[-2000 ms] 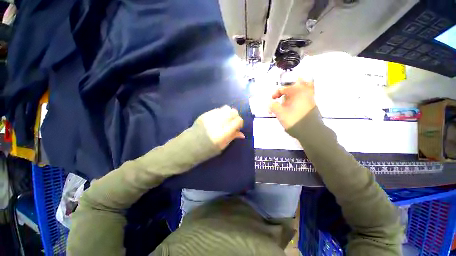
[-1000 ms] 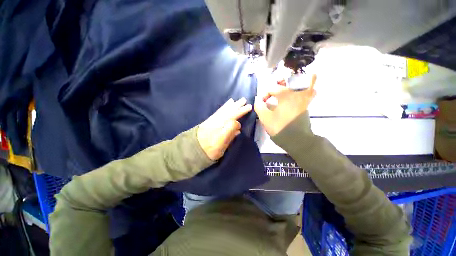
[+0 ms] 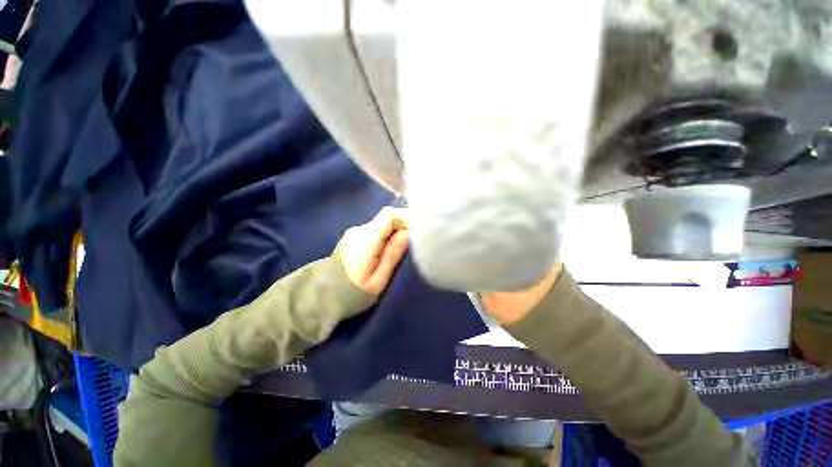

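Note:
The navy fabric panel [image 3: 228,155] lies in folds over the left side of the machine table, with its right part under my left hand. My left hand [image 3: 376,251] rests on the panel near its right edge with the fingers curled; its fingertips are partly hidden. My right hand [image 3: 522,299] is mostly hidden behind the pale curved guard or lever [image 3: 488,182], so its fingers do not show. The needle area is also hidden behind that part. The round tension knob [image 3: 689,222] shows large at the right.
The ruler strip [image 3: 520,376] runs along the dark front edge of the table. A cardboard box [image 3: 812,306] stands at the right end. Blue baskets sit below at the left [image 3: 96,410] and right [image 3: 794,438]. A small red and blue item [image 3: 766,271] lies near the box.
The view has moved close to the machine head, whose guard and knob now fill the upper middle and right. My right hand has become mostly covered. My left hand's fingers have curled more.

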